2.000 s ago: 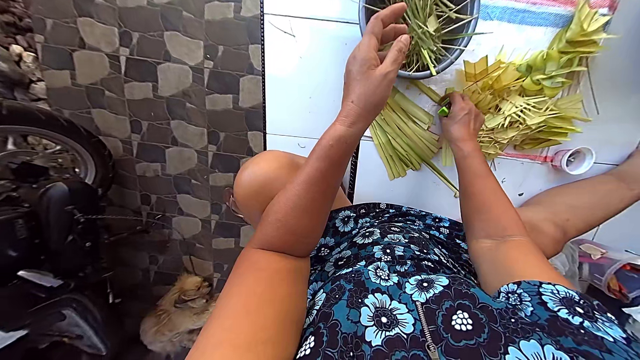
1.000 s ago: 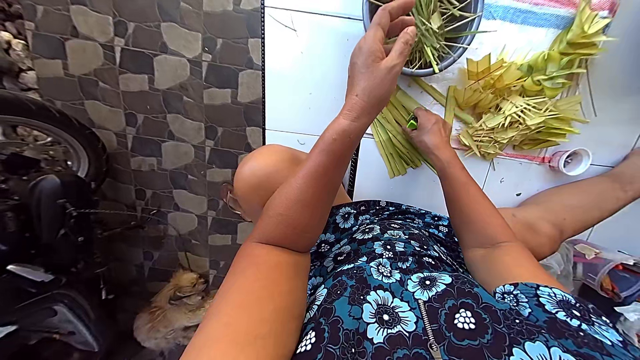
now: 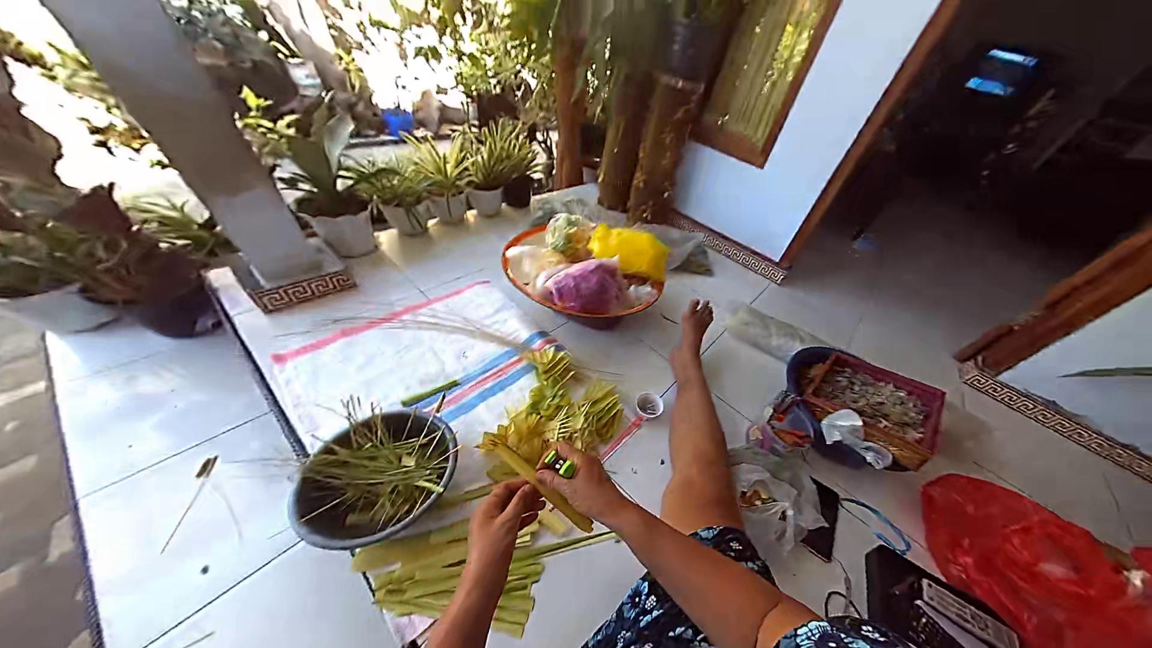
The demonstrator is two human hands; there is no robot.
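Note:
My right hand is closed around a small bright green tool whose kind I cannot tell, and a palm leaf strip runs beneath it. Close beside it, my left hand pinches at the same strip with thumb and fingers. Pale green leaf strips lie on the tiles under and around my left hand. A grey basin of thin leaf shreds stands left of my hands. Folded and cut yellow-green leaf pieces are heaped just beyond my right hand.
A striped white sack lies ahead, with an orange-rimmed basin of bags behind it. Near my outstretched leg are a small white cup and a crate. A red plastic bag lies at right; potted plants line the back.
The view has swung up and outward. My left hand, over the basin earlier, is now at the leaf strip beside my right hand, which still has the green tool.

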